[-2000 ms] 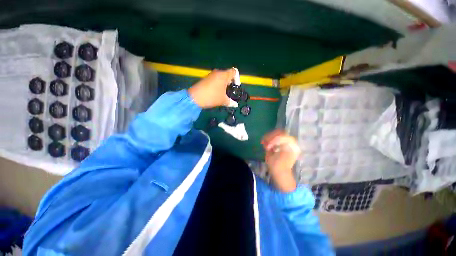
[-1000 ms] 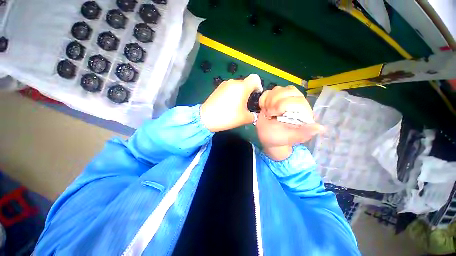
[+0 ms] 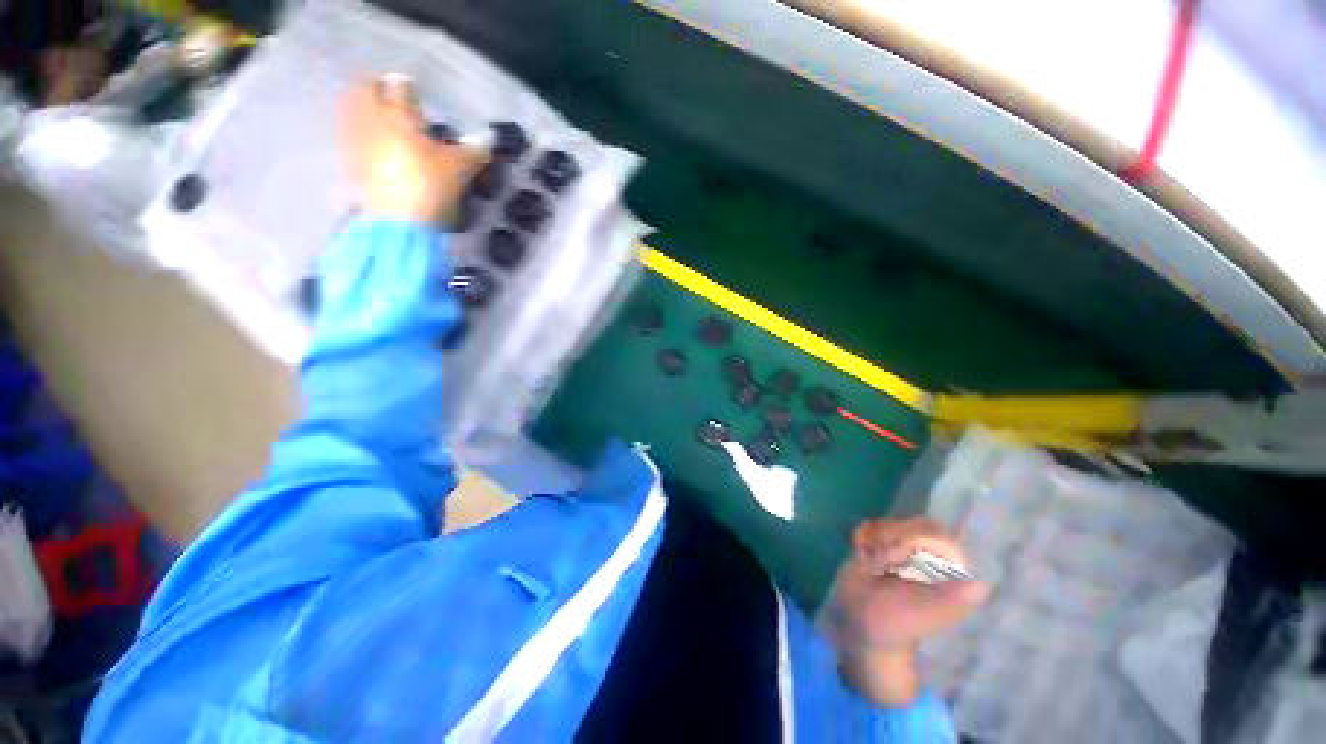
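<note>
My left hand (image 3: 407, 153) reaches over the white-lined tray (image 3: 269, 167) at the upper left, among the rows of black parts (image 3: 528, 209). A black part (image 3: 441, 134) shows at its fingertips; blur hides whether the fingers grip it. White covers show on the fingertips. My right hand (image 3: 905, 589) is at the lower right with curled fingers around a small white cloth (image 3: 931, 567). Several loose black parts (image 3: 778, 414) lie on the green surface (image 3: 625, 414) between the hands. A white scrap (image 3: 766, 483) lies beside them.
An orange stick (image 3: 877, 427) lies by the loose parts. Yellow tape (image 3: 785, 327) crosses the green surface. The right tray stack (image 3: 1054, 581) has a translucent sheet over it. A pale curved rail (image 3: 1018, 153) runs across the upper right. A red object (image 3: 90, 567) shows at the lower left.
The hands were together at a black part; my left hand has moved up and left over the tray, and my right hand has moved down and right. The view has turned left.
</note>
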